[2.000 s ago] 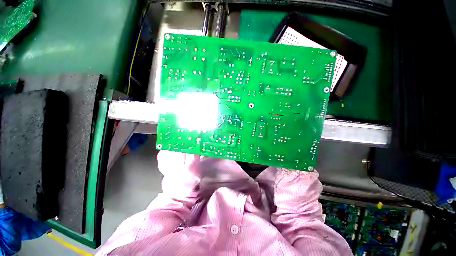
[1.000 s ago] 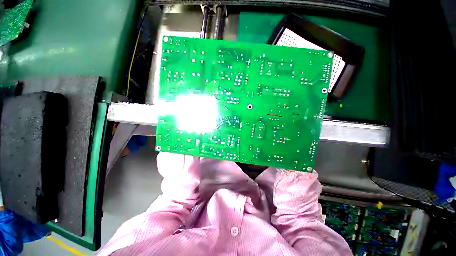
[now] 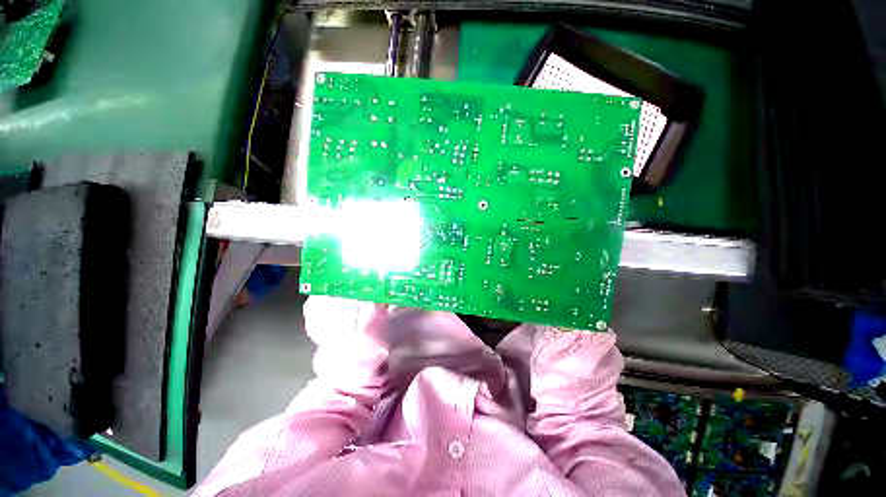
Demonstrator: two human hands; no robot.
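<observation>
A bright green circuit board [image 3: 476, 204] is held up in the air in front of me, solder side facing me, slightly tilted. A strong white glare covers its left middle. My left sleeve [image 3: 345, 335] ends at the board's lower left edge, and my right sleeve [image 3: 578, 359] ends at its lower right edge. Both hands are hidden behind the board's bottom edge, which they support from below; their fingers do not show.
A silver rail [image 3: 685, 254] crosses behind the board. A black box with a white dotted panel [image 3: 573, 78] lies behind it. Dark foam blocks [image 3: 49, 301] are at left. A tray with boards [image 3: 699, 437] is low at right. A tall black stack [image 3: 816, 146] stands at right.
The board has shifted very slightly to the left in view, its right edge most. The glare has moved slightly down. The sleeves stay nearly in place.
</observation>
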